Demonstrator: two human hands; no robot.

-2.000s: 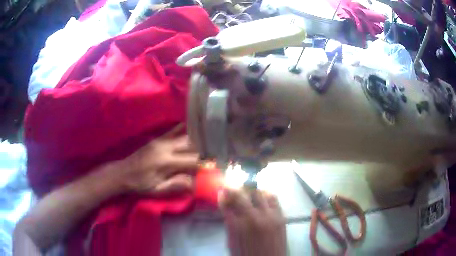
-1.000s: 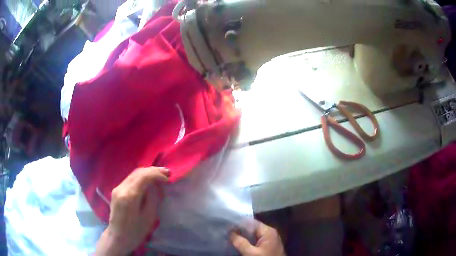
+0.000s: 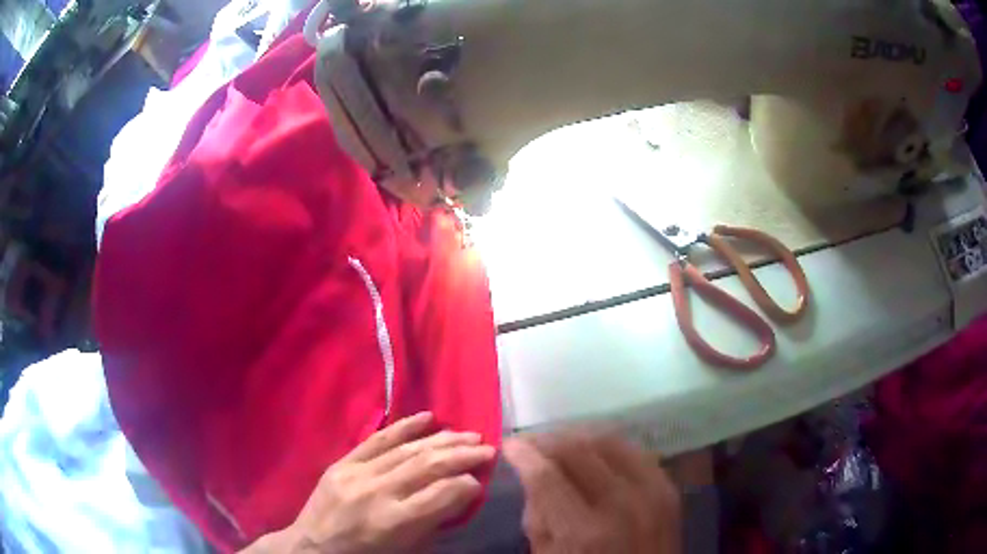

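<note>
The red fabric (image 3: 260,292) lies bunched left of the needle, its straight right edge running from under the presser foot (image 3: 460,216) towards me. A narrow white strip (image 3: 379,335) shows on it. My left hand (image 3: 406,487) lies on the red fabric near its front edge, fingers pressing it. My right hand (image 3: 590,487) is blurred, just right of the fabric's front corner; whether it grips the edge cannot be told. The needle area is in bright glare. The cream sewing machine (image 3: 649,54) stands over the bed.
Open scissors with orange-red handles (image 3: 727,298) lie on the machine bed (image 3: 606,379), right of the needle. A white fabric heap (image 3: 76,465) is at the far left, with more white cloth (image 3: 141,152) behind the red. Dark red cloth (image 3: 936,433) is at the lower right.
The sheer white layer earlier held out by both hands is now out of sight, with red lying along the edge. My left hand has moved right; my right hand has moved slightly up and right.
</note>
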